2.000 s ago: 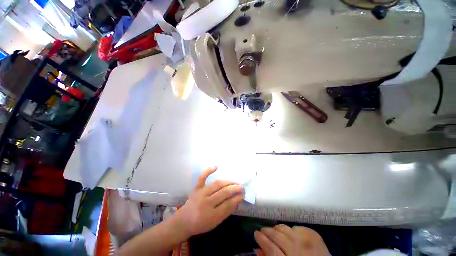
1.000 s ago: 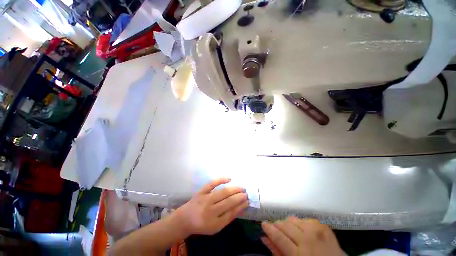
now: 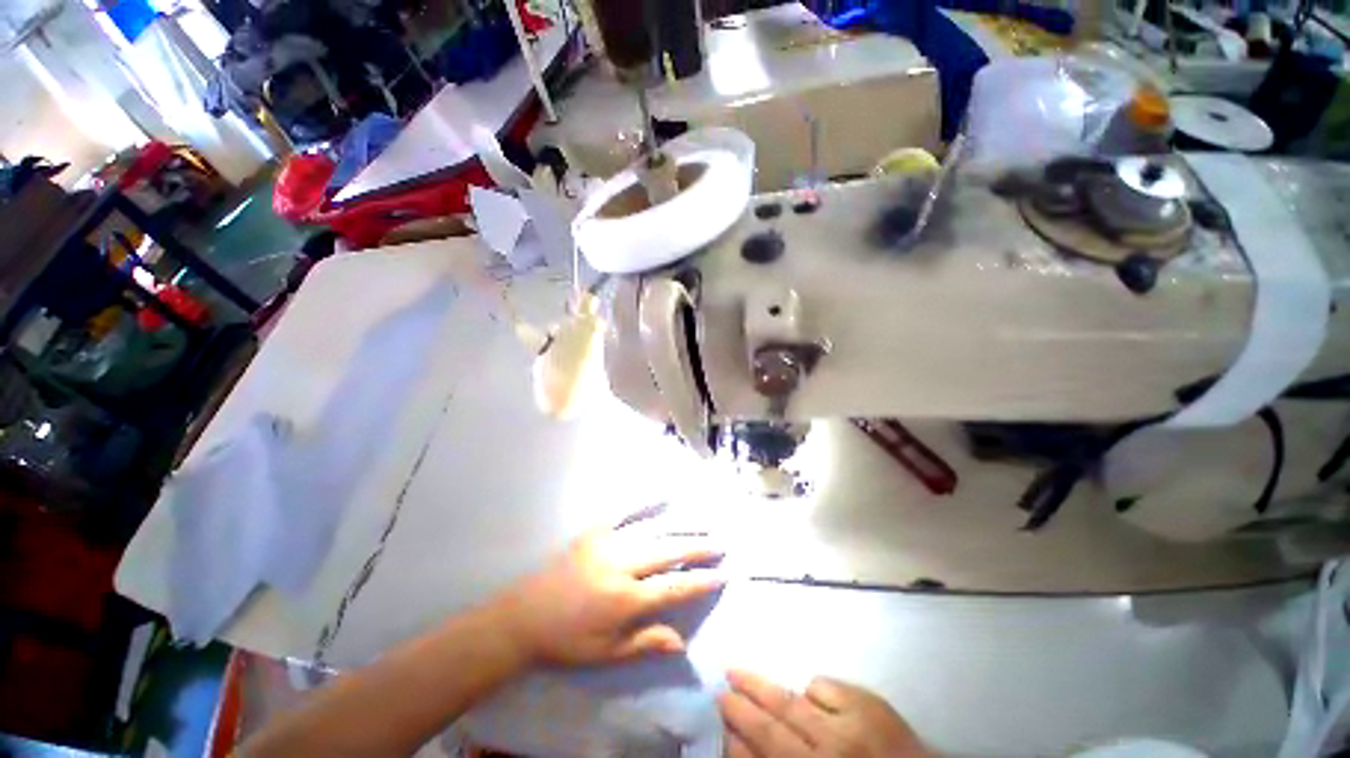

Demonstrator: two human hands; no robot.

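Note:
A pale blue-grey fabric piece (image 3: 615, 708) lies at the table's front edge, below the needle area. My left hand (image 3: 615, 600) holds it down, palm low and fingers stretched right towards the lamp glare. My right hand (image 3: 814, 718) is at the bottom edge of the picture, partly cut off, its fingertips at the fabric's right edge; its thumb and grip are hidden. The presser foot area (image 3: 770, 456) of the off-white sewing machine (image 3: 948, 333) is above my hands. Glare hides the fabric's upper end.
Pale blue cut pieces (image 3: 237, 526) lie on the left of the table (image 3: 430, 511). Red-handled snips (image 3: 911, 456) lie behind the needle. A white tape roll (image 3: 666, 200) sits above the machine head. A white strip (image 3: 1281, 296) wraps the arm. A crate edge (image 3: 230, 703) shows below left.
The view has tilted up, showing the tape roll and machine top. My left hand is closer to the needle. My right hand has come up to the fabric's edge; more fabric shows below my left hand.

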